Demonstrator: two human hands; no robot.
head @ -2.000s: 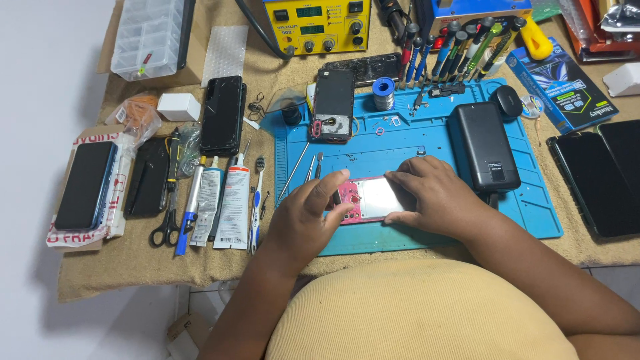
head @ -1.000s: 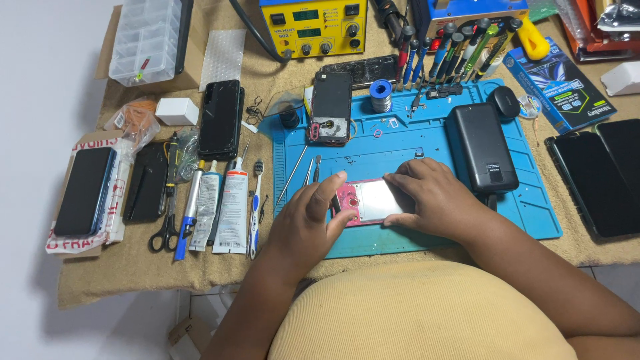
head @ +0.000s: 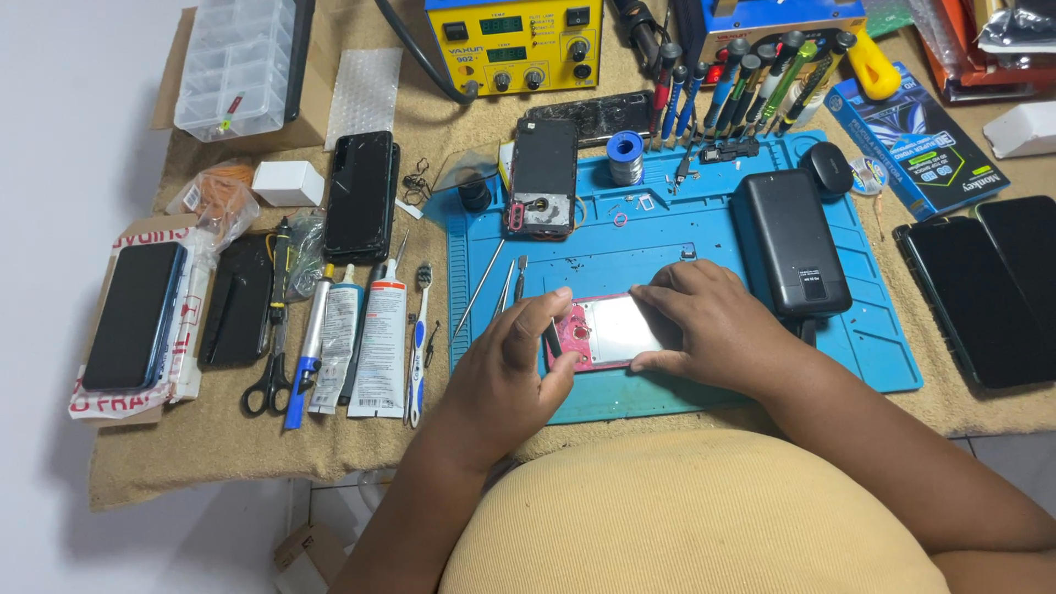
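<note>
A pink-framed phone part with a silvery metal plate point(head: 615, 332) lies flat on the blue silicone repair mat point(head: 825, 355). My right hand point(head: 701, 318) grips its right end, fingertips on the upper edge and thumb on the lower. My left hand point(head: 524, 355) is at the left end, with a small dark piece point(head: 552, 338) between its thumb and fingers; whether it is a tool or a phone part cannot be told. Above the hands rests an opened phone point(head: 543, 177), beside a spool of solder wire point(head: 625, 157). Tweezers point(head: 504, 289) lie left of the pink part.
A black power bank point(head: 790, 239) stands on the mat's right side. Several screwdrivers point(head: 742, 91) stand behind, near a yellow soldering station point(head: 516, 45). To the left lie scissors point(head: 268, 384), glue tubes point(head: 381, 342), a toothbrush point(head: 420, 346) and several phones point(head: 136, 313).
</note>
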